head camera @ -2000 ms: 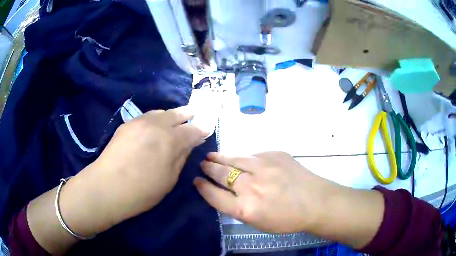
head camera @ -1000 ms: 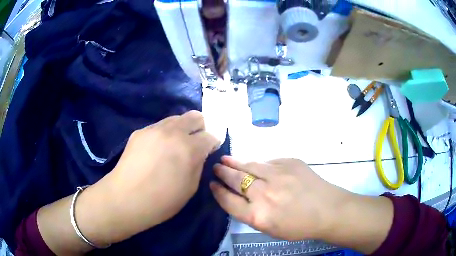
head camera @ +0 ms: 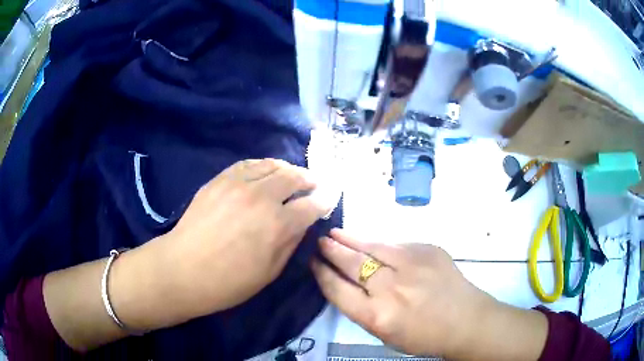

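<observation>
The dark navy garment panel (head camera: 233,106) covers the left side, with a short pale curved line (head camera: 146,190) on it. My left hand (head camera: 247,225) lies on the panel and pinches its right edge, where a bit of pale edge shows at the fingertips. My right hand (head camera: 402,289) holds the same edge just nearer to me; its thumb is hidden. The presser foot area (head camera: 346,123) is above my left fingertips, washed out by glare. The grey-blue cylindrical attachment (head camera: 413,180) hangs to its right.
The white machine head (head camera: 346,56) is at top centre. Snips (head camera: 528,176) and scissors with yellow and green handles (head camera: 558,243) lie on the right. Cardboard (head camera: 586,123) and a mint-green block (head camera: 611,173) are at upper right. A ruler strip (head camera: 381,352) runs along the front edge.
The view has shifted, so the machine and tools sit lower and the machine further right. The panel has moved away from me relative to the needle. Both hands keep their hold near the edge.
</observation>
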